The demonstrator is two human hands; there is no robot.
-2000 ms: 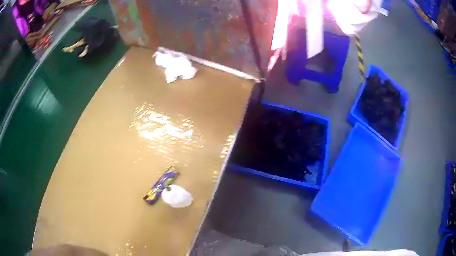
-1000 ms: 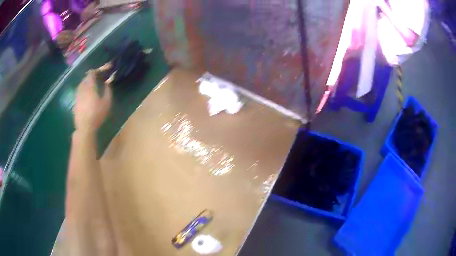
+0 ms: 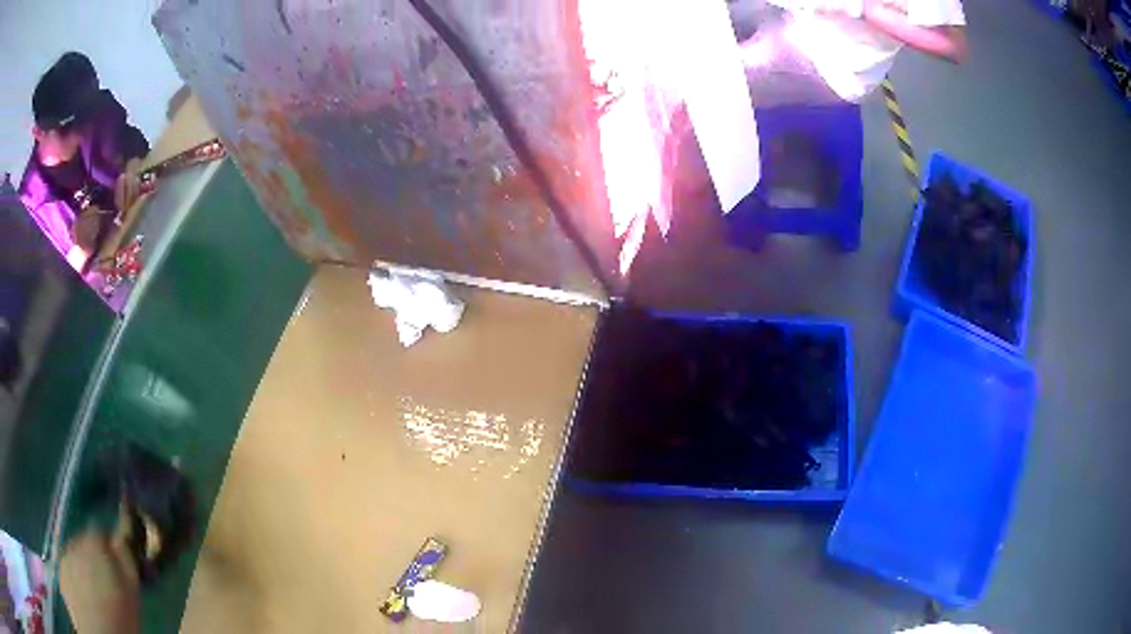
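My left hand [image 3: 102,572] is at the lower left, dark and partly cut off by the bottom edge. It is closed on a black feathered body [image 3: 161,489] with a pale leg showing beside the fingers. The body is over the green surface, left of the tan cardboard. My right hand is out of view. A white glue bottle [image 3: 444,603] lies on the cardboard, touching a small blue-and-yellow packet [image 3: 414,577].
A white tissue [image 3: 418,305] lies at the cardboard's far end by a rusty panel [image 3: 409,149]. Blue trays of black pieces [image 3: 851,409] [image 3: 1027,266], an empty blue tray [image 3: 936,458] and a blue stool [image 3: 812,229] are on the right. A person [image 3: 81,155] sits upper left; another's arm shows upper right.
My left hand came into view, reached the black body on the green surface, and has brought it back toward the lower left. The camera view has also shifted.
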